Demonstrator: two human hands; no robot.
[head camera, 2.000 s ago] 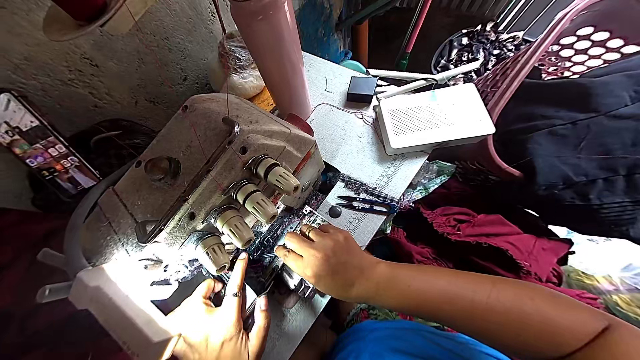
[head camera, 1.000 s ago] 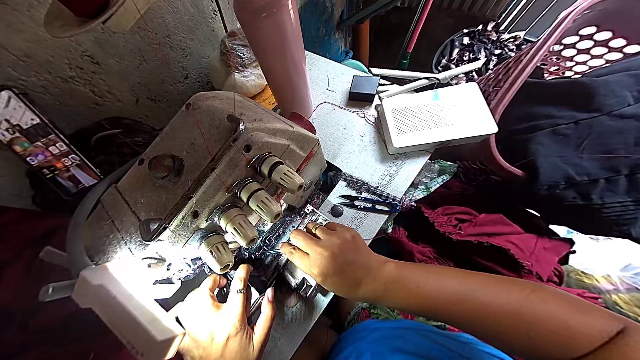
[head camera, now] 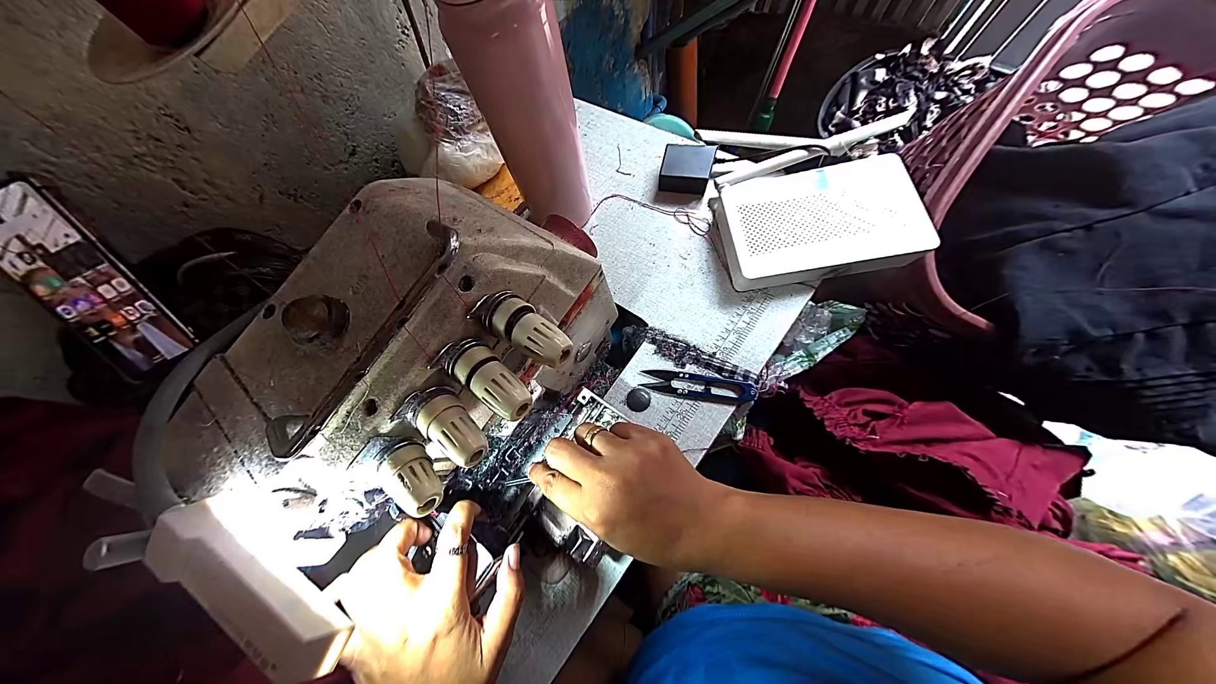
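An overlock sewing machine [head camera: 380, 304] with several cream tension dials [head camera: 492, 380] fills the left middle of the head view. My left hand [head camera: 432, 594] is at the machine's lower front, below the lowest dial, its fingers spread around the needle area; whether they grip anything cannot be told. My right hand [head camera: 632, 489], with a ring on one finger, lies over the lint-covered looper area right of the dials, its fingers curled and their tips partly hidden. Blue-handled thread snips [head camera: 700, 386] lie on the table [head camera: 655, 242] beyond it.
A white router [head camera: 826, 223] and black adapter [head camera: 687, 168] stand on the table's far part. A pink pole [head camera: 522, 104] rises behind the machine. A lit white lamp [head camera: 247, 589] is at lower left, a phone [head camera: 90, 285] above it. Maroon cloth [head camera: 950, 437] and a pink basket [head camera: 936, 190] are at right.
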